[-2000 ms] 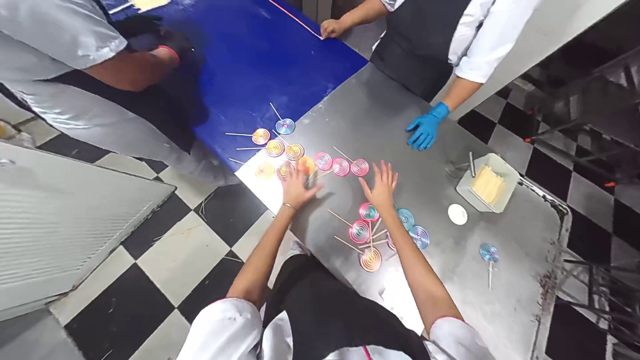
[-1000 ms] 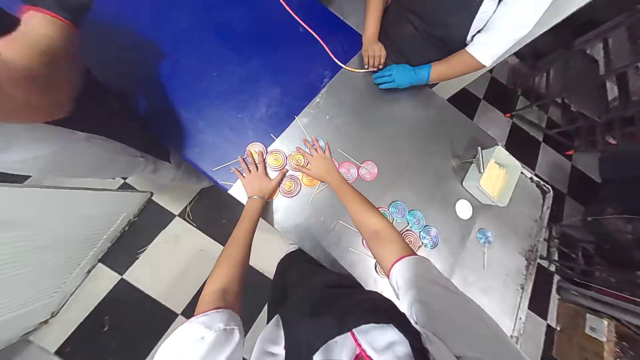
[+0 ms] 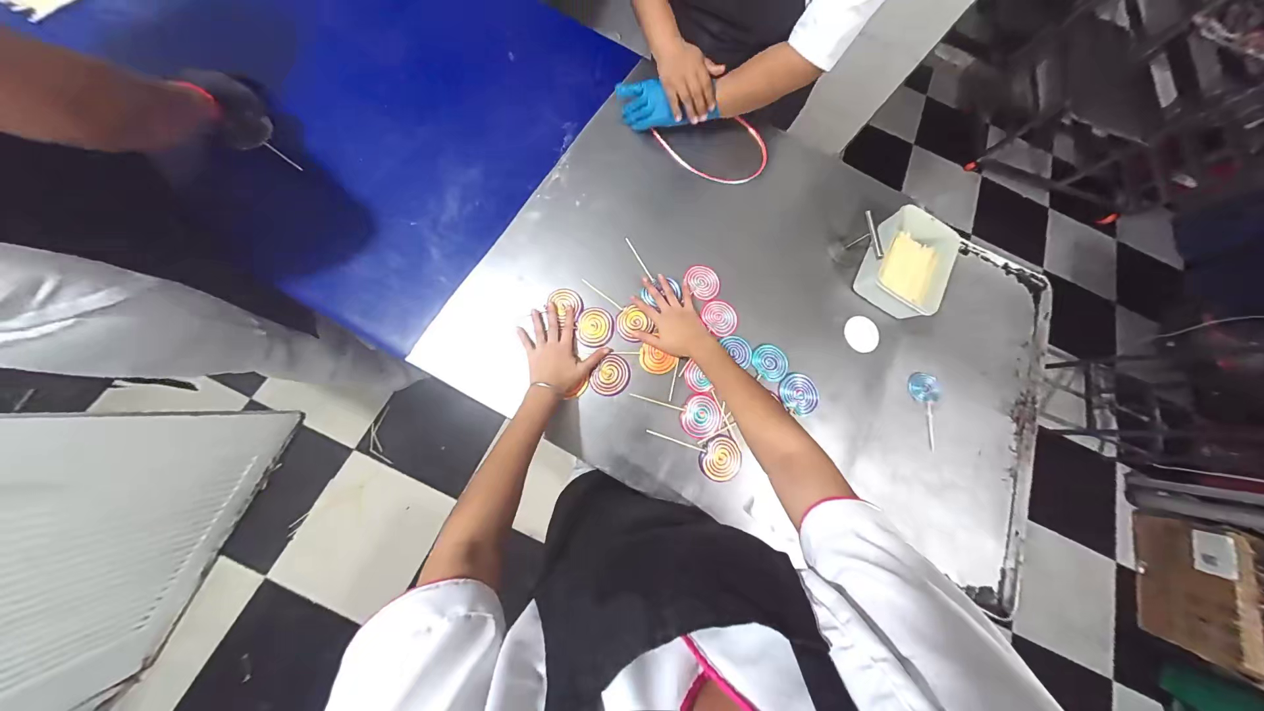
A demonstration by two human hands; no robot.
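Observation:
On the metal table lie several swirled lollipops with white sticks. My left hand [image 3: 556, 357] rests flat with spread fingers on the group of orange and yellow lollipops, beside a purple-edged lollipop [image 3: 609, 375]. My right hand [image 3: 673, 321] also lies palm down, over a mostly covered blue lollipop [image 3: 661, 290] and touching or close to a yellow one [image 3: 635, 323]. Pink lollipops [image 3: 720, 318] are just right of it. Under and beside my right forearm are blue ones [image 3: 770, 362], a pink-and-blue one [image 3: 701, 417] and a yellow spiral [image 3: 720, 459].
A co-worker's blue-gloved hand [image 3: 647, 105] rolls or holds a red-and-white candy rope [image 3: 713, 181] at the far edge. Another person's dark-gloved hand [image 3: 232, 111] is over the blue mat [image 3: 434, 128]. A tub [image 3: 946, 259] of sticks, a white disc [image 3: 861, 334] and a single blue lollipop [image 3: 924, 387] are at right.
My hands have moved together to the right with some lollipops since one second ago. The pink lollipops now lie nearer the blue ones. The co-worker's candy rope now curves over the metal table.

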